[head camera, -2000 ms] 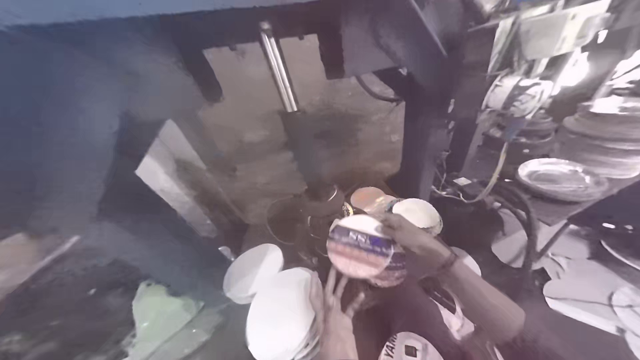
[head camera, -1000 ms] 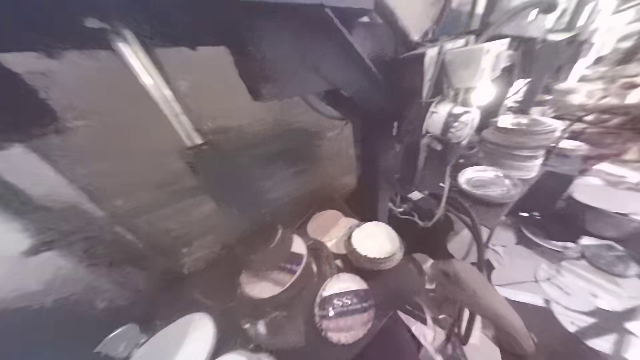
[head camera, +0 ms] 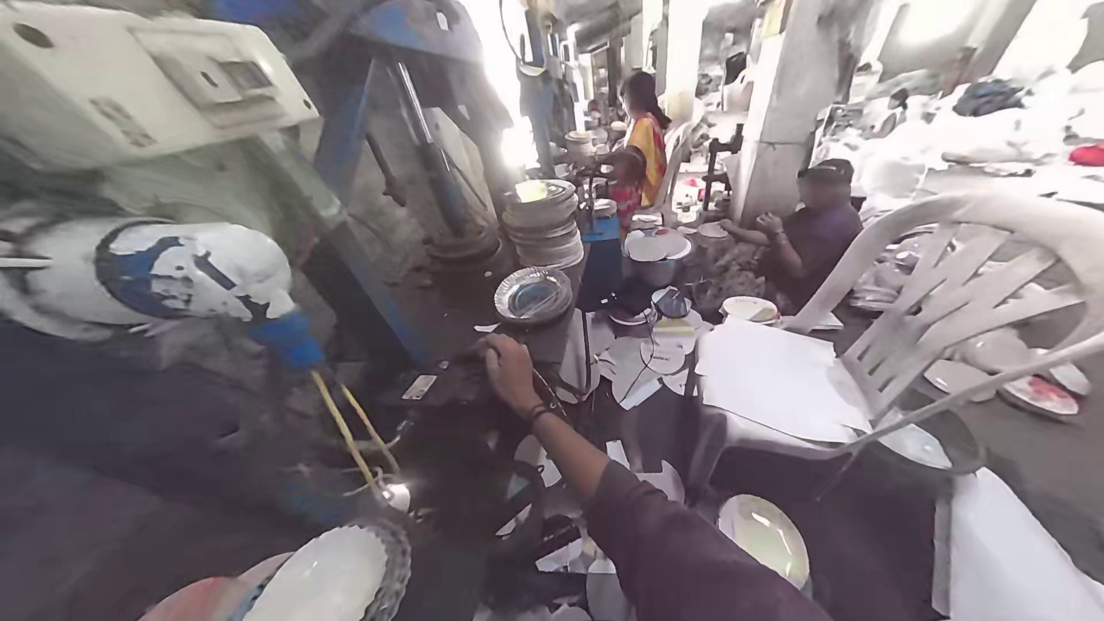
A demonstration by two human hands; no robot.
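Note:
My right hand [head camera: 509, 366], with a bracelet at the wrist, reaches forward over a dark surface in the middle of the view. Its fingertips are against something dark, and whether they grip it is unclear. Just beyond the hand lies a silver foil plate [head camera: 533, 296], not touching it. Behind that plate stands a tall stack of round plates [head camera: 543, 228]. At the bottom left are a white plate with a fluted edge [head camera: 332, 573] and a reddish disc [head camera: 185, 599]. My left hand is out of view.
A motor [head camera: 190, 272] with yellow wires and a blue machine frame [head camera: 371, 285] stand at left. White paper sheets [head camera: 776, 375] lie on a plastic chair [head camera: 940, 250] at right. Paper scraps [head camera: 642, 362] litter the middle. One person [head camera: 647, 142] is farther back; another [head camera: 815, 224] sits near the chair.
The view has swung far to the right. Two seconds ago both my hands were at a printed round plate; one second ago that plate lay among other stacks, with my right hand beside it.

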